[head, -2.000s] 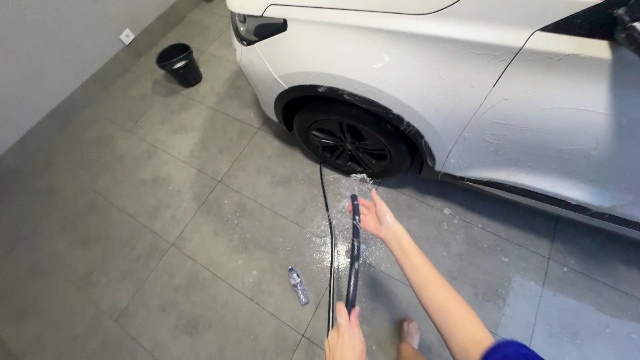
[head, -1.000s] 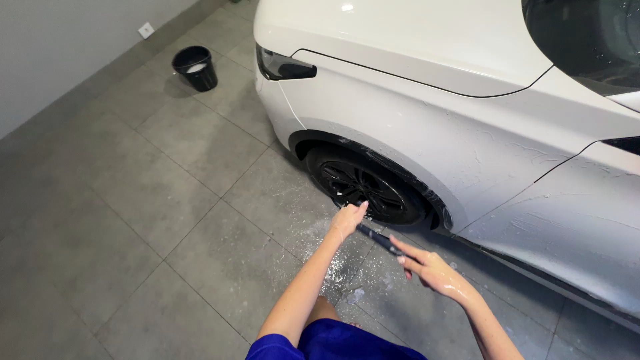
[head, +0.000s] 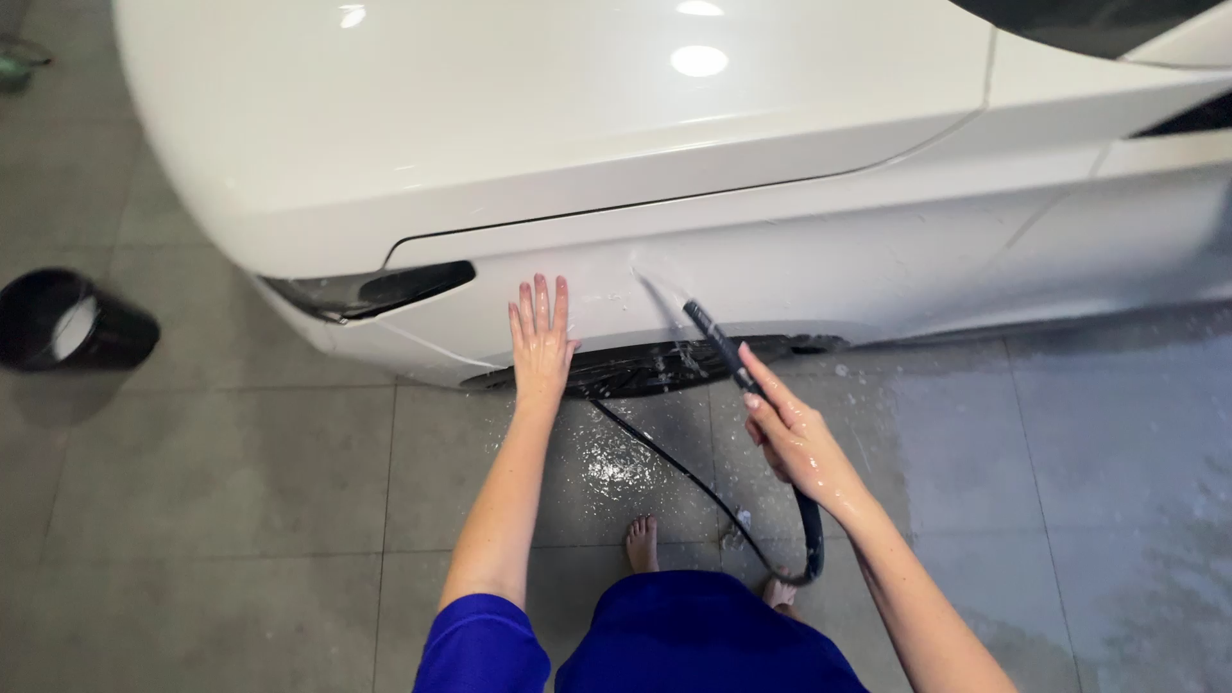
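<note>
My left hand (head: 543,351) lies flat with fingers apart on the white car's front fender (head: 597,265), between the headlight (head: 414,284) and the wheel arch. My right hand (head: 794,433) grips a black hose (head: 724,348) near its end. Water comes out of the hose end and strikes the fender to the right of my left hand. Below the arch shows part of the black front wheel (head: 654,368), mostly hidden by the fender. The hose bends down from my right hand in a loop near my foot, and a thinner black line runs from the wheel to that loop.
A black bucket (head: 135,332) with something whitish inside stands on the grey tiled floor (head: 241,472) at the left. Water wets the tiles below the wheel and at the right. My bare feet (head: 642,542) are close to the hose. A greenish object (head: 13,72) shows at the upper left edge.
My left hand has let go of the hose and now rests on the fender. My right hand has kept the hose, which now sprays the fender. The view has moved closer over the car.
</note>
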